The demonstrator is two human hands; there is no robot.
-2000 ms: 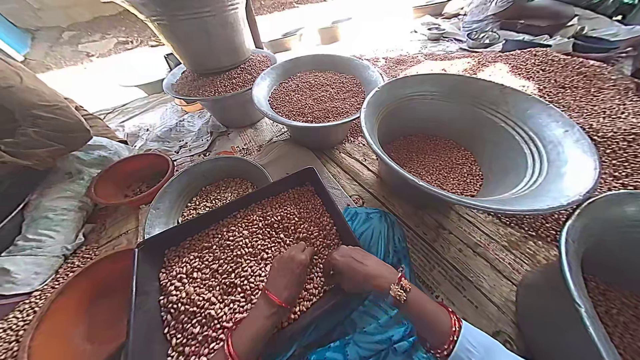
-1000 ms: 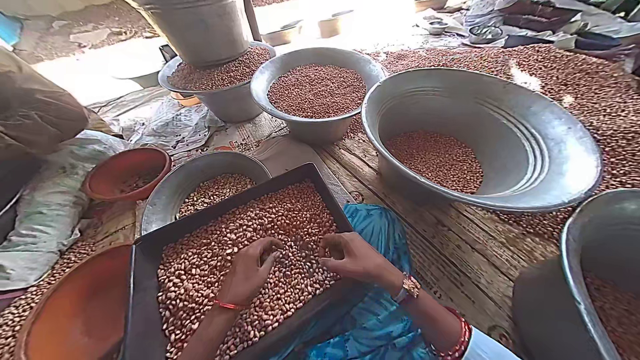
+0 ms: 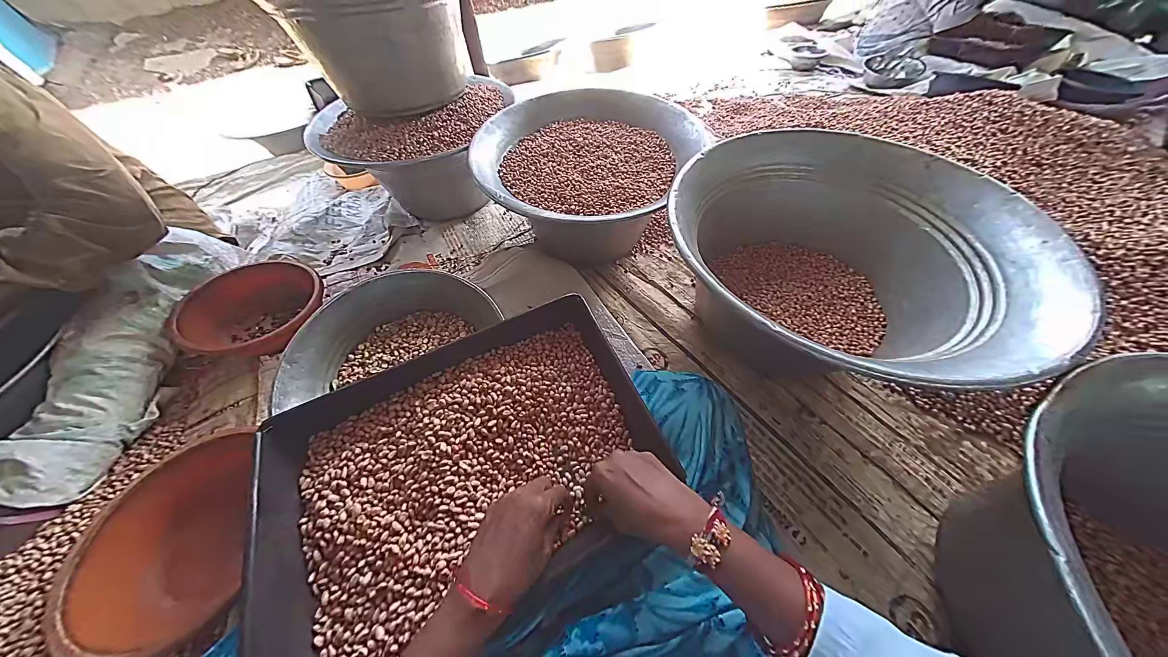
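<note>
A black rectangular tray (image 3: 278, 511), tilted across the lap on blue cloth, holds a layer of reddish-brown and pale nuts or beans (image 3: 456, 429). Over its lower right part, my left hand (image 3: 518, 538), with a red thread at the wrist, bends its fingers down onto the nuts. Close beside it, my right hand (image 3: 639, 493), wearing a beaded bracelet, has its fingers curled at the tray's right side. The fingertips of both hands are turned away from view, so what they hold cannot be seen.
Metal basins of nuts stand beyond the tray, among them a wide one (image 3: 1022, 274) and a rounder one (image 3: 593, 233). An orange bowl (image 3: 155, 547) and a smaller red-brown bowl (image 3: 246, 306) are at left. Loose nuts (image 3: 1031, 164) lie heaped at right. A person's clothed leg (image 3: 73, 182) is at upper left.
Both hands were higher over the tray with fingers spread one second ago. Now they are lower, nearer the tray's near right side, closer together and with fingers curled.
</note>
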